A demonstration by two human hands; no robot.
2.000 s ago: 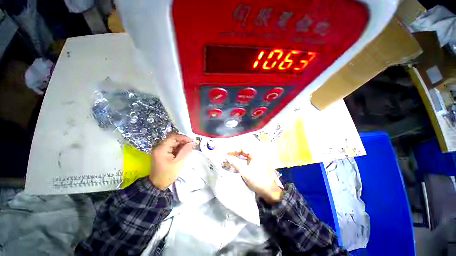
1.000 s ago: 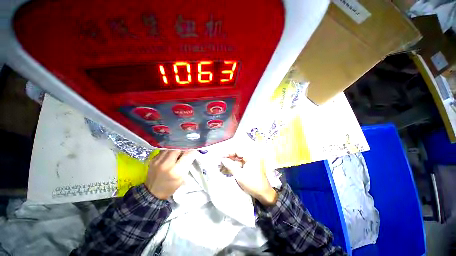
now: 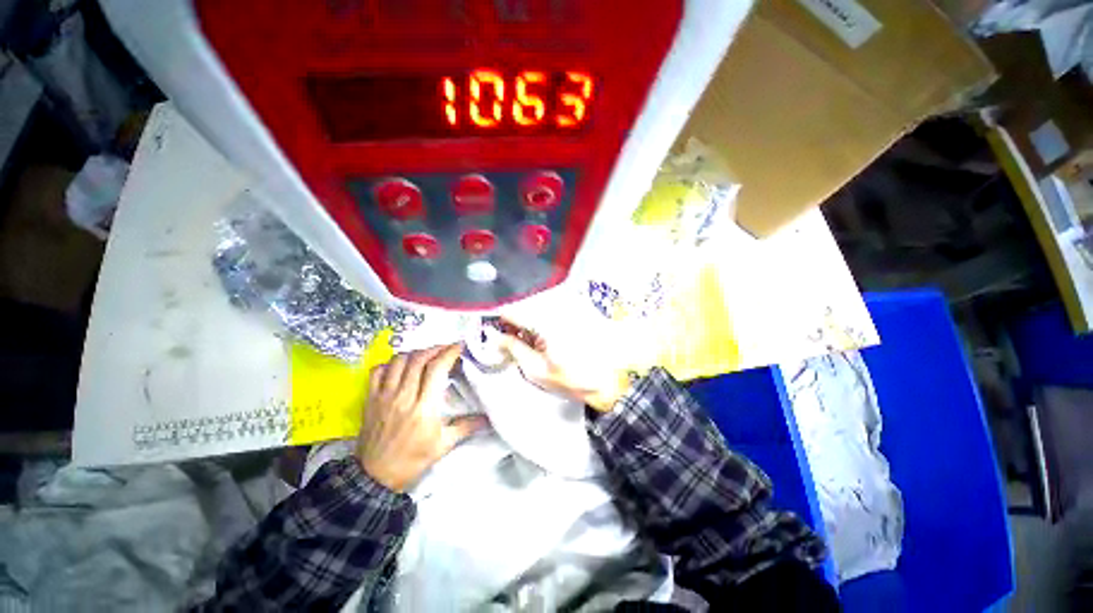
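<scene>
The pale garment [image 3: 527, 419] runs from just below the machine head down over the lap, blown out white in places. The button attaching machine [image 3: 444, 156] has a red panel reading 1063. My left hand [image 3: 408, 413] grips the garment's edge at the left, fingertips just below the head. My right hand [image 3: 557, 365] is on the cloth's upper end at the right, fingertips close to the dies [image 3: 488, 341], which are partly hidden by glare and fingers. Whether a button is between the right fingertips cannot be told.
Small shiny metal pieces in clear plastic [image 3: 300, 293] lie left of the head. More small pieces [image 3: 623, 296] lie right of it. A cardboard box [image 3: 827, 108] stands at upper right. A blue bin [image 3: 947, 467] with pale garments [image 3: 845, 467] is at the right. Loose cloth [image 3: 132, 539] lies at lower left.
My right hand has moved up and left to the die area, and the cloth's upper end went with it. My left hand's fingers have spread over the cloth. The camera view has shifted.
</scene>
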